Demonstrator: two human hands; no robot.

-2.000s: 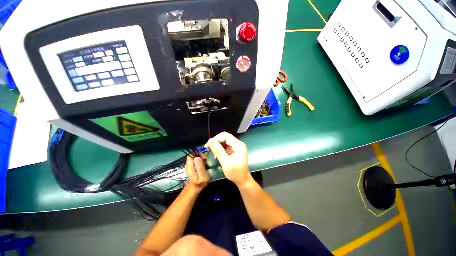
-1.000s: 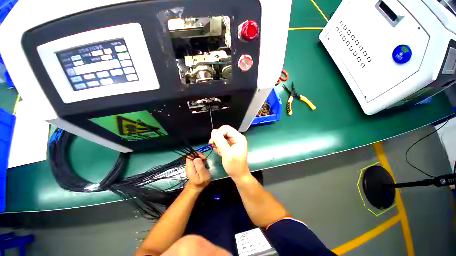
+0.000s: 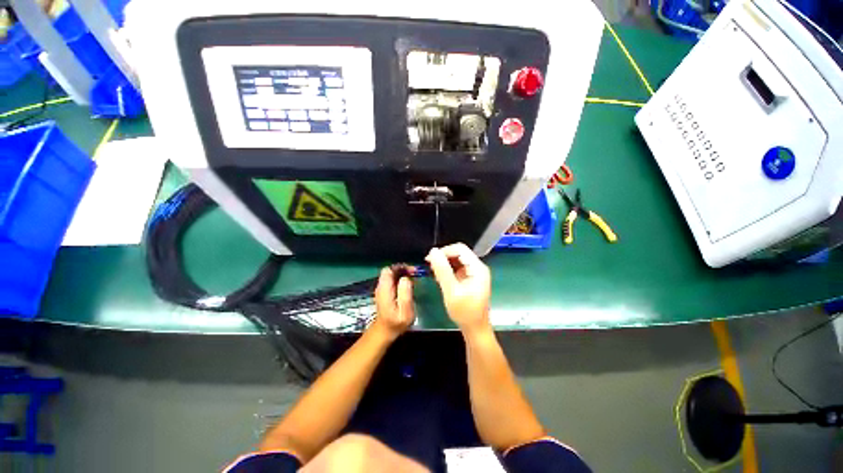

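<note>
The ferrule crimping machine (image 3: 384, 166) stands before me. Its wire feed opening (image 3: 439, 193) is low on the black front, below the window with the crimping mechanism (image 3: 448, 125). My bare right hand (image 3: 463, 285) pinches a single thin wire (image 3: 436, 224) that runs up into the feed opening. My bare left hand (image 3: 396, 300) is beside it, lower left, closed around the ends of the black wire bundle (image 3: 319, 303). The bundle leads left to the cable coil (image 3: 162, 245). The wire tips between my hands are too small to make out.
A blue parts bin (image 3: 545, 226), yellow-handled cutters (image 3: 588, 219) and a red-handled tool (image 3: 561, 175) are right of the machine. A second white machine (image 3: 739, 139) stands far right. A large blue bin (image 3: 42, 208) and white paper (image 3: 113, 199) are at left. A black round base (image 3: 714, 418) is on the floor.
The view has shifted and levelled, so the machine appears further right. The visible parts in the crimping window have changed position. Both hands keep their holds on the wire and bundle.
</note>
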